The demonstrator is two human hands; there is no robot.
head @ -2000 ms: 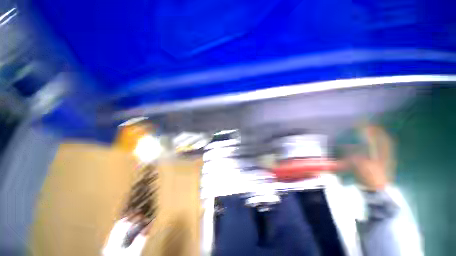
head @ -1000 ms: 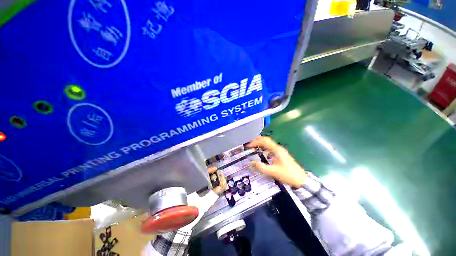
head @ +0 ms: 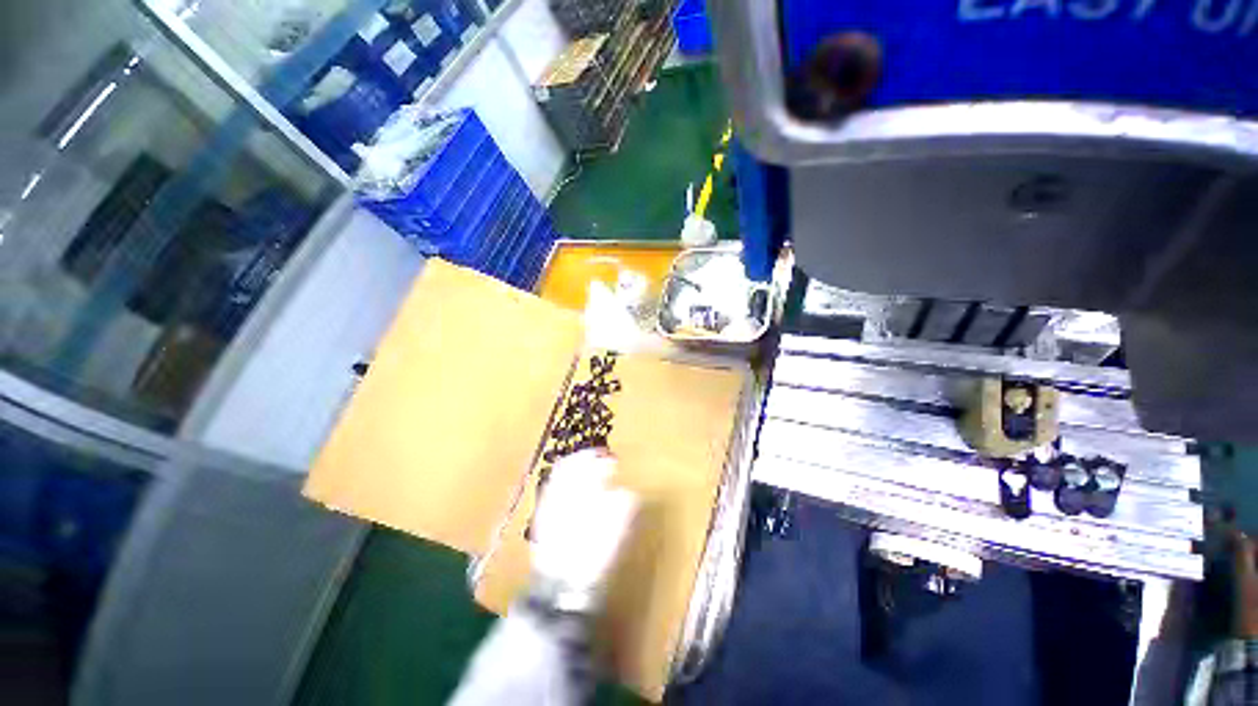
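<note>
My left hand (head: 582, 517), in a white glove, is over the cardboard sheet (head: 669, 455) at the near end of a row of small black parts (head: 588, 403). Its fingers are blurred, and I cannot tell whether it holds a part. On the silver slotted table (head: 855, 428) a beige fixture block (head: 1017, 414) stands with something pale on top. Several black parts (head: 1075, 483) lie just in front of the block. My right hand (head: 1246, 572) is cut off at the right edge, dark and partly seen; what it holds is hidden.
The blue-panelled machine head (head: 1021, 55) overhangs the table. Behind the cardboard are a metal tray (head: 717, 297), an orange tray (head: 568, 276) and a whitish bottle (head: 698, 230). Blue crates (head: 469, 200) stand farther back, beside a glass partition (head: 152, 235). An adjustment knob (head: 924, 556) is at the table's front edge.
The view has swung left. My left hand has left the slotted table and is over the cardboard by the black parts. My right hand has moved off the fixture area to the right edge.
</note>
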